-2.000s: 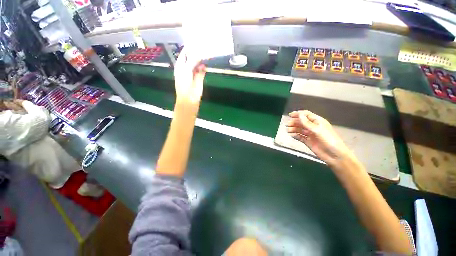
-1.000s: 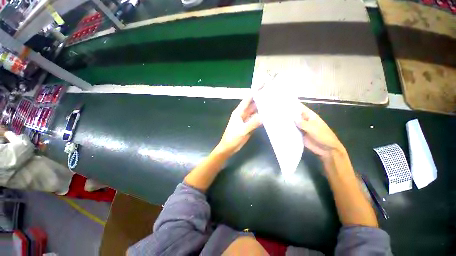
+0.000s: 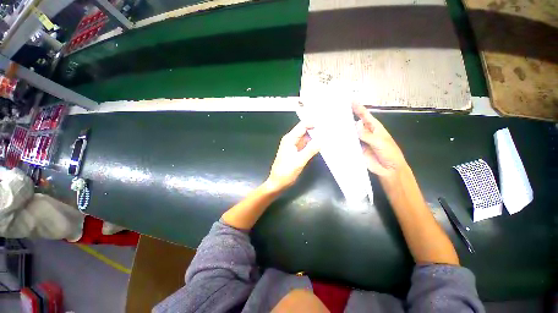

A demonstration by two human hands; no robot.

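White sheets (image 3: 338, 147), overexposed, are held upright-tilted above the green bench in front of me; how many is not clear. My left hand (image 3: 295, 153) grips their left edge. My right hand (image 3: 378, 145) grips their right edge, its fingertips partly lost in the glare. A printed label sheet (image 3: 480, 188) with a dark grid lies curled at the right. A long blank white paper (image 3: 513, 171) lies beside it. A thin dark pointed tool (image 3: 456, 224), tweezers or a pen, lies left of the label sheet.
A grey-beige board (image 3: 391, 58) and a stained brown board (image 3: 520, 55) lie on the green conveyor (image 3: 183, 58) beyond the bench. A dark oblong device (image 3: 78, 153) and a beaded loop (image 3: 82, 195) lie at left. A person's pale sleeve (image 3: 37, 208) shows at far left.
Two seconds ago my left hand held a white sheet up at the shelf and my right was empty. Now both hold sheets over the bench. Since one second ago they shifted slightly; the view tilted down.
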